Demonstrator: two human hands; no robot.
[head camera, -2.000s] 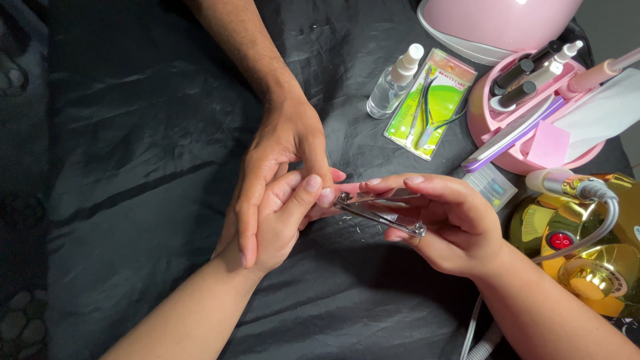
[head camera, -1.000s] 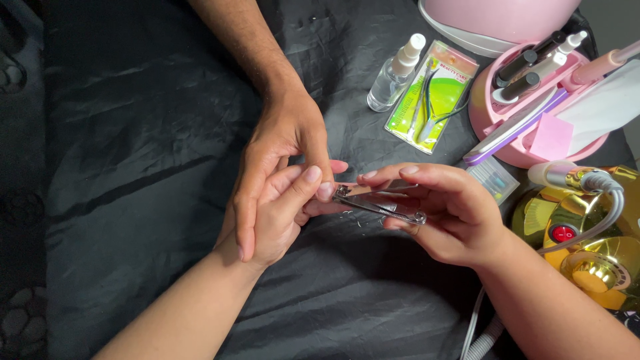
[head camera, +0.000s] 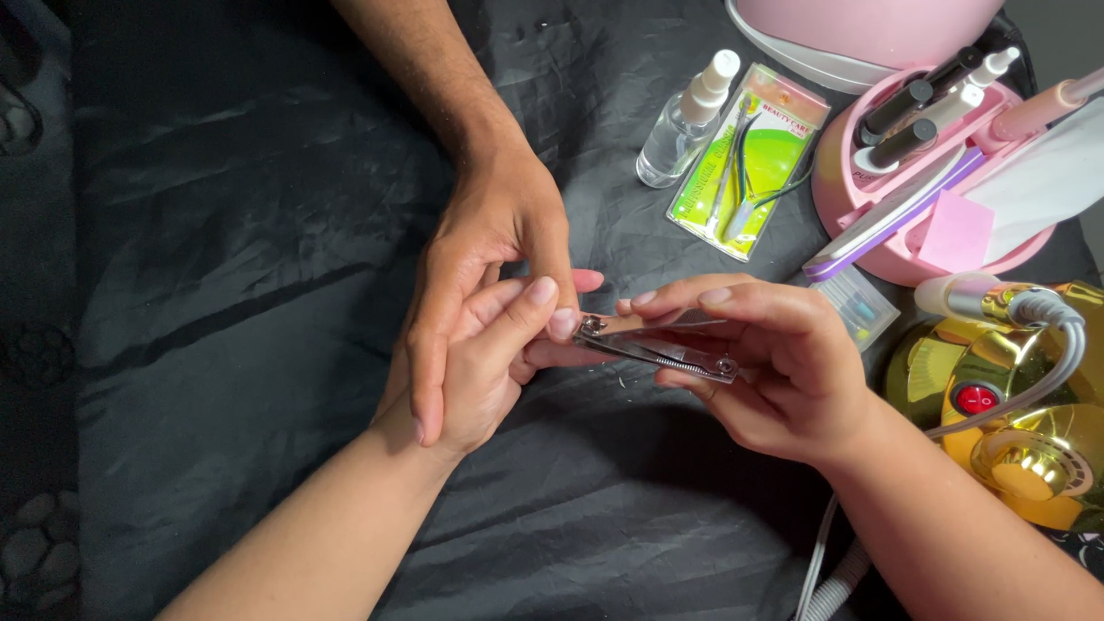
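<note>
Another person's hand (head camera: pixel 509 207) reaches in from the top, palm down. Beneath and around it, my left hand (head camera: pixel 493 358) holds that hand near its thumb, my own thumb lying beside theirs. A metal nail clipper (head camera: pixel 655 345) is between the fingers and thumb of my right hand (head camera: pixel 776 362), its lever raised. The clipper's jaws are at the tip of the other person's thumb; whether they are closed on the nail I cannot tell. Small pale clippings (head camera: pixel 621 381) lie on the black cloth (head camera: pixel 552 526) below the clipper.
A clear spray bottle (head camera: pixel 677 142) stands beside packaged cuticle nippers (head camera: pixel 750 164). To their right are a pink organizer (head camera: pixel 832 185) with bottles and a purple-edged nail file (head camera: pixel 897 216), a small clear box (head camera: pixel 862 310), and a gold nail-drill unit (head camera: pixel 940 379) with its handpiece and cable. A pink device (head camera: pixel 871 30) is behind.
The clipper in my right hand has turned a little and now lies nearer to level at the other person's thumb tip. My left hand keeps its hold.
</note>
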